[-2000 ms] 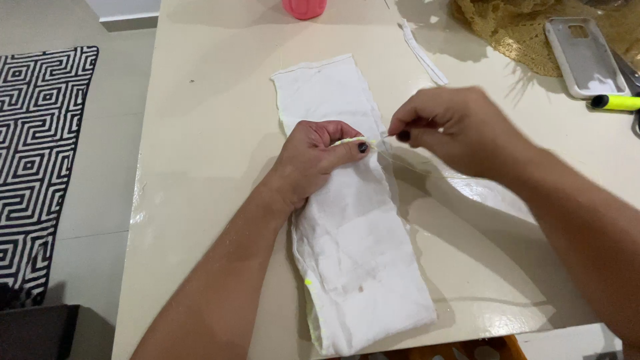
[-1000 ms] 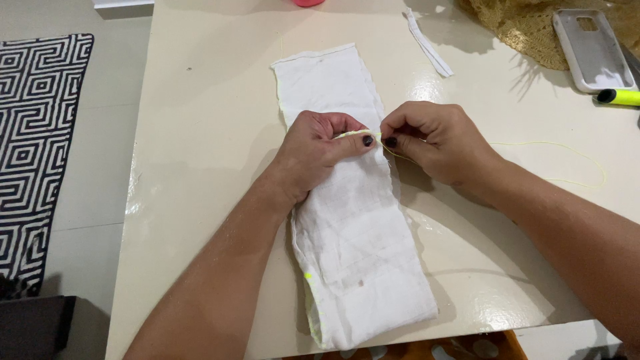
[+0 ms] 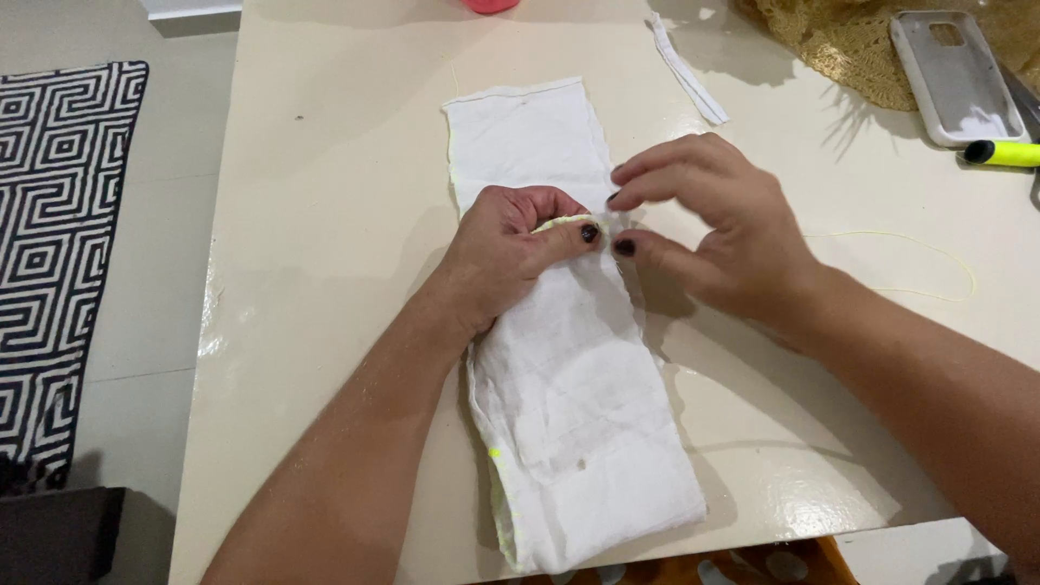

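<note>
A long strip of white cloth (image 3: 569, 349) with yellow stitching along its edges lies lengthwise on the table. My left hand (image 3: 520, 244) pinches a folded edge of it between thumb and fingers, near the middle of the strip. Just right of that edge is my right hand (image 3: 715, 219), thumb and fingers spread apart, fingertips close to the cloth. Whether a needle is at the pinched edge cannot be told. A thin yellow thread (image 3: 934, 244) loops over the table to the right, partly hidden by my right hand and forearm.
The cream table (image 3: 325, 203) carries a narrow white fabric strip (image 3: 686, 69), a phone case (image 3: 959, 81), a yellow marker (image 3: 1003, 153) and gold lace cloth (image 3: 845, 49). A red object (image 3: 490, 4) is at the top edge. A patterned rug (image 3: 65, 244) lies on the floor at left.
The fingers of my right hand, closed together near the cloth edge one second ago, are now spread. My left hand keeps its pinch on the cloth.
</note>
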